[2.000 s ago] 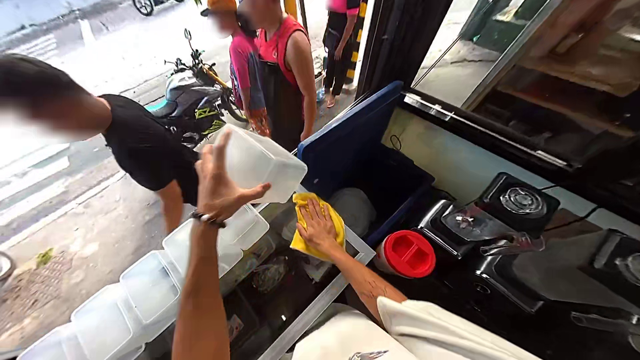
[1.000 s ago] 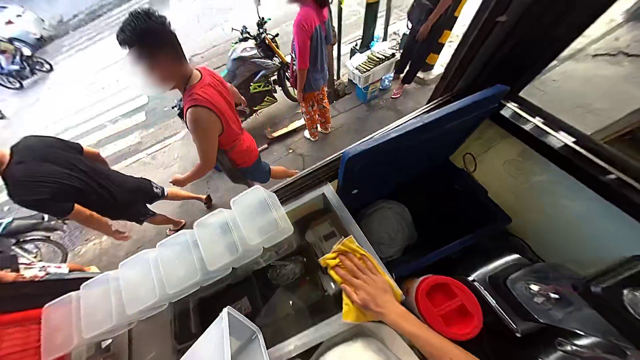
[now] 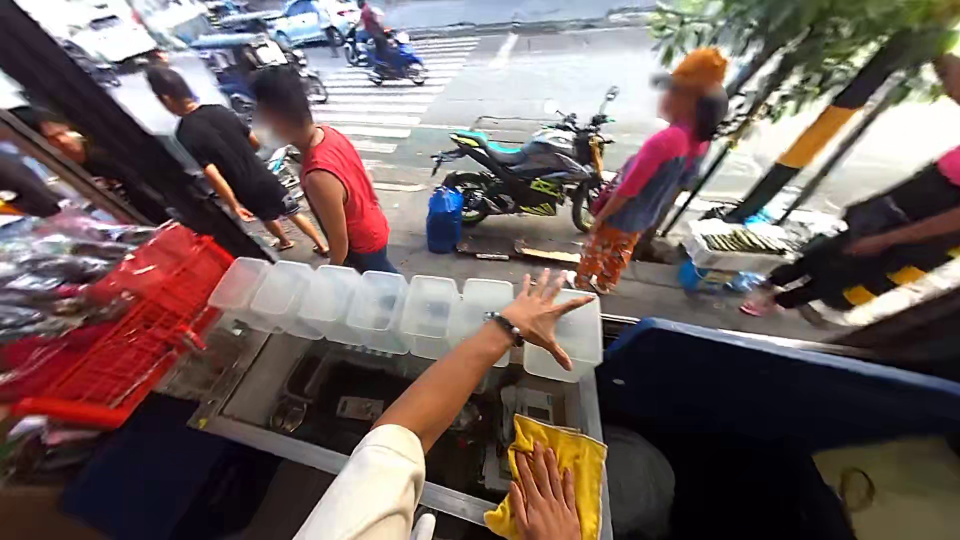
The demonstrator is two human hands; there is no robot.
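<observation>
My left hand [image 3: 541, 319], a beaded bracelet at its wrist, has its fingers spread over the rightmost translucent plastic container [image 3: 574, 345]; whether it touches is hard to tell. That container stands at the end of a row of similar containers [image 3: 379, 311] along the far side of a glass-topped case [image 3: 352, 405]. Flat on a yellow cloth [image 3: 562, 442] lies my right hand [image 3: 546, 491], pressing it against the glass near the case's right edge.
A red plastic crate [image 3: 142, 330] with wrapped goods is at the left. On the right stands a dark blue bin lid [image 3: 750, 375]. People walk or stand outside, near a parked motorcycle [image 3: 532, 165].
The view has swung toward the street. My left hand, on a container two seconds ago, is now over the row's right end. A container now stands there.
</observation>
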